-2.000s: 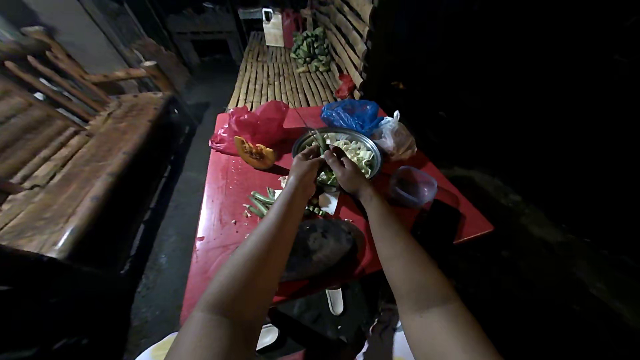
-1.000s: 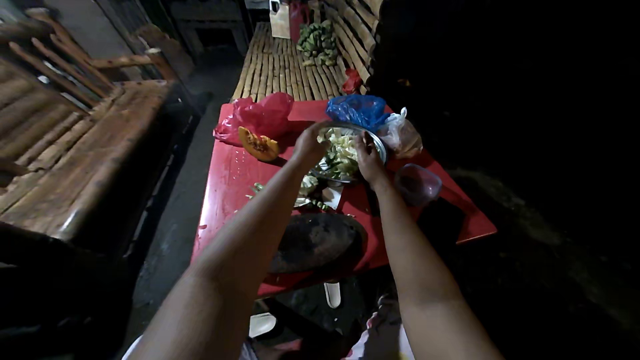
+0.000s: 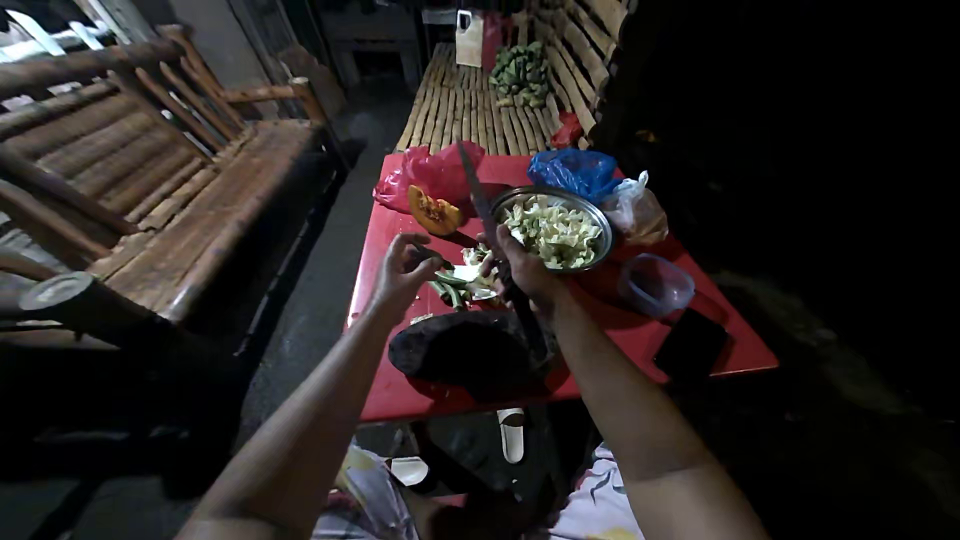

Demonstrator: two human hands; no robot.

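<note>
My right hand grips a large knife by its handle, the blade pointing up and away from me. My left hand is raised to the left of it, fingers curled near a small dark green piece that I cannot make out clearly. Just beyond the right hand, a metal bowl holds chopped pale vegetables. Green pods and scraps lie on the red table between the hands. A dark oval board lies at the near edge. A cut squash wedge rests behind the left hand.
A pink plastic bag is at the back left, a blue plastic bag and a whitish bag at the back right. A clear plastic container and a dark flat object sit at the right. Wooden bench stands left.
Both hands were at the bowl a second ago; now they have come back toward me and apart, the left one moving left. The knife now stands out clearly in the right hand.
</note>
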